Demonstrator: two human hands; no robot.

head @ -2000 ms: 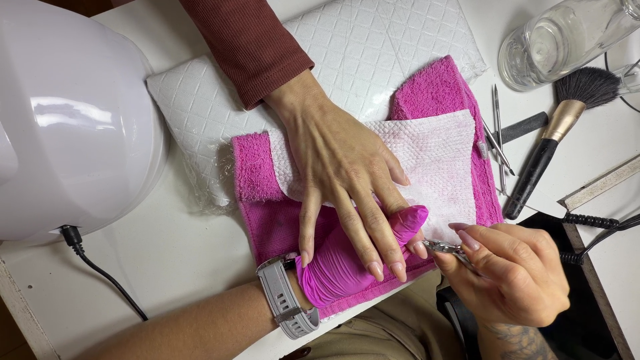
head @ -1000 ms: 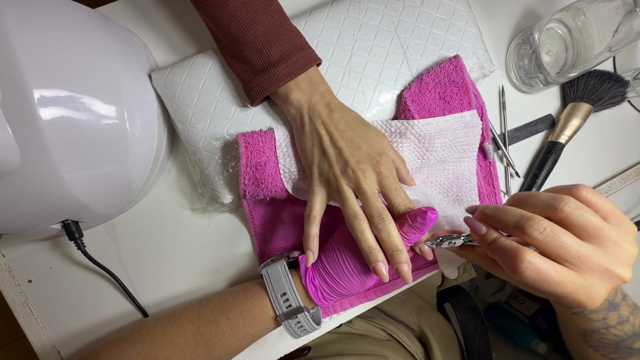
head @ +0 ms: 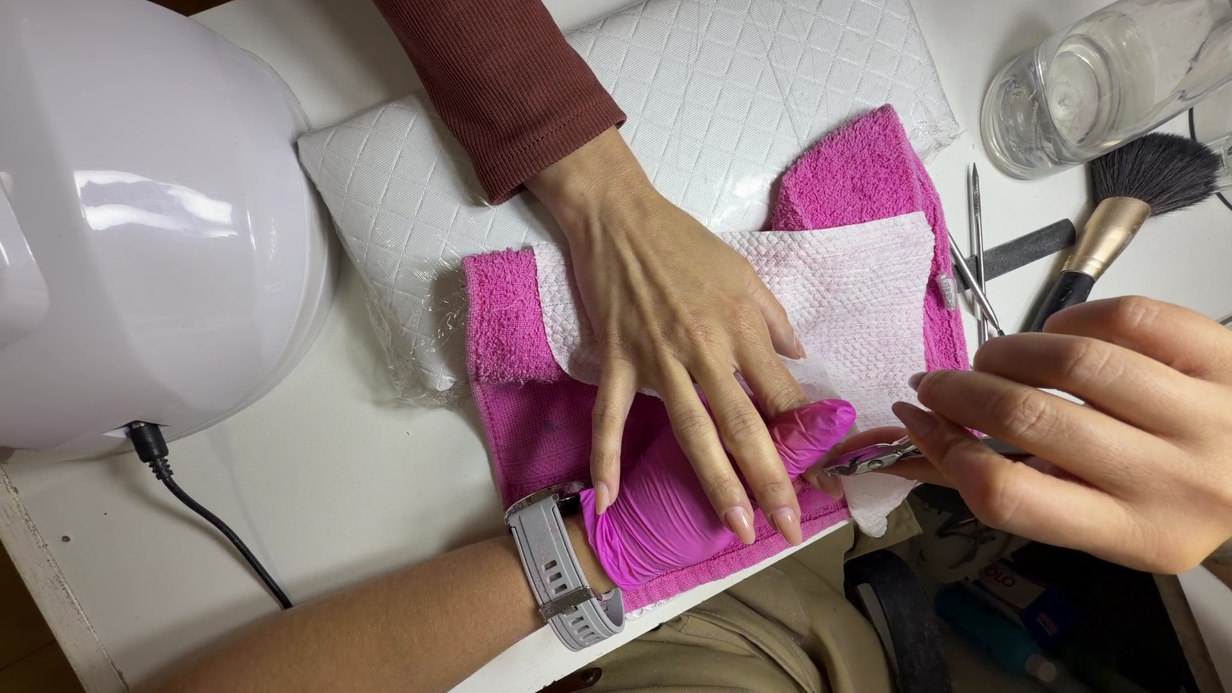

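My left hand [head: 674, 496], in a pink glove with a grey-strapped watch at the wrist, lies under another person's hand [head: 674, 298]. Its gloved thumb presses on that person's index finger, so it grips the finger; the rest of it is partly covered. My bare right hand [head: 1078, 433] holds metal cuticle nippers [head: 871, 457], their tip at the nail of the same finger. Beneath the hands lie a white paper towel [head: 857, 289] and a pink terry towel [head: 847, 183]. A wad of paper touches the nippers' side.
A white nail lamp [head: 164, 231] with a black cable [head: 217, 525] stands at left. Behind lies a plastic-wrapped quilted cushion [head: 751, 96]. At right are a glass jar of clear liquid [head: 1068, 96], a black-bristled brush [head: 1107, 231], a dark nail file [head: 1025, 250] and slim metal tools [head: 978, 250].
My right hand has turned and shifted a little around the nippers, whose tip stays by the fingertip. My left hand keeps its grip on the finger.
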